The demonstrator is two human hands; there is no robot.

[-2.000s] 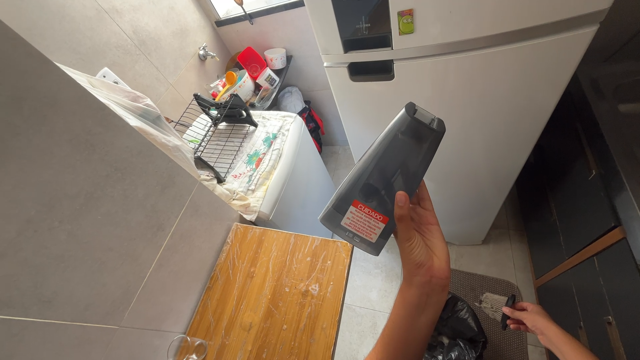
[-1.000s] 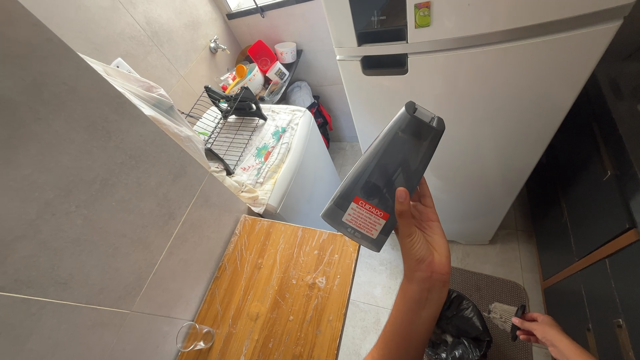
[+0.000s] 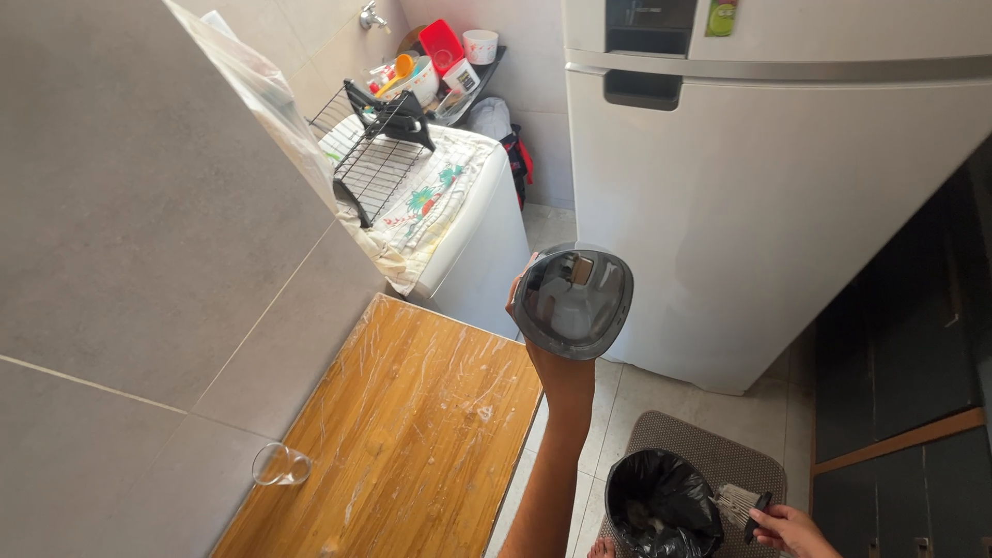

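My left hand [image 3: 521, 287] grips a smoky translucent plastic container [image 3: 575, 306], likely a handheld vacuum's dust cup, its open end facing the camera. Most of the fingers are hidden behind it. At the lower right, my right hand [image 3: 789, 529] holds a pleated filter [image 3: 736, 504] by its black cap. The filter is dusty and sits beside the rim of a trash bin lined with a black bag [image 3: 663, 496]; some greyish debris lies inside the bin.
A wooden table [image 3: 411, 434] with a plastic-like cover bears a clear glass [image 3: 281, 465]. Behind it, a white appliance [image 3: 480, 225] carries a black dish rack [image 3: 380, 155]. A white refrigerator [image 3: 713, 209] stands ahead, dark cabinets [image 3: 899, 341] at right, and a mat [image 3: 752, 461] under the bin.
My left hand has turned the container from a side view with its red and white label showing to its open end facing the camera. My right hand still holds the filter by the bin.
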